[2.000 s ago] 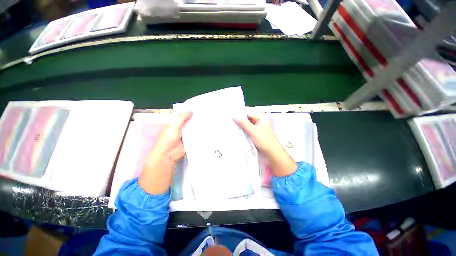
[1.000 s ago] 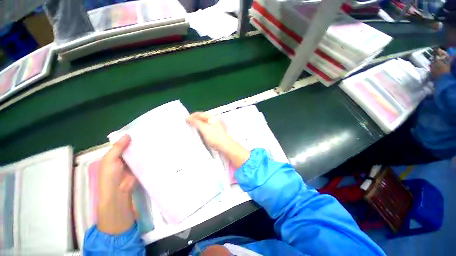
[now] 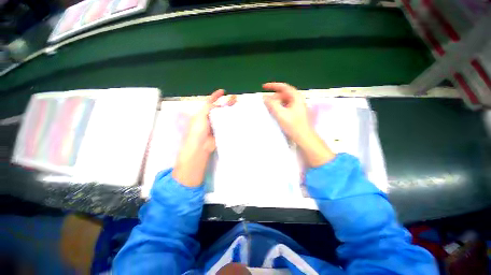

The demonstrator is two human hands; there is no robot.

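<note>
A white bagged tablet (image 3: 253,150) lies over the middle of a packing tray (image 3: 253,201), its lower end near the tray's front edge. My left hand (image 3: 200,137) holds its left side, with the fingertips at the top left corner. My right hand (image 3: 290,115) is at its top right corner, thumb against the edge and fingers raised; blur hides whether it grips. Pale pink and blue panels show in the tray's left and right parts, partly under my hands and forearms.
Another tray (image 3: 116,134) at left has two pastel panels and a white right part. The green belt (image 3: 242,53) runs behind. Red-banded stacked trays (image 3: 457,53) and a grey post (image 3: 455,62) stand at the right. A pastel tray (image 3: 97,16) lies beyond the belt.
The view swung right, then back. The bagged tablet, tilted and raised one second ago, now lies straighter over the tray's middle. My right hand's fingers have lifted at its top corner.
</note>
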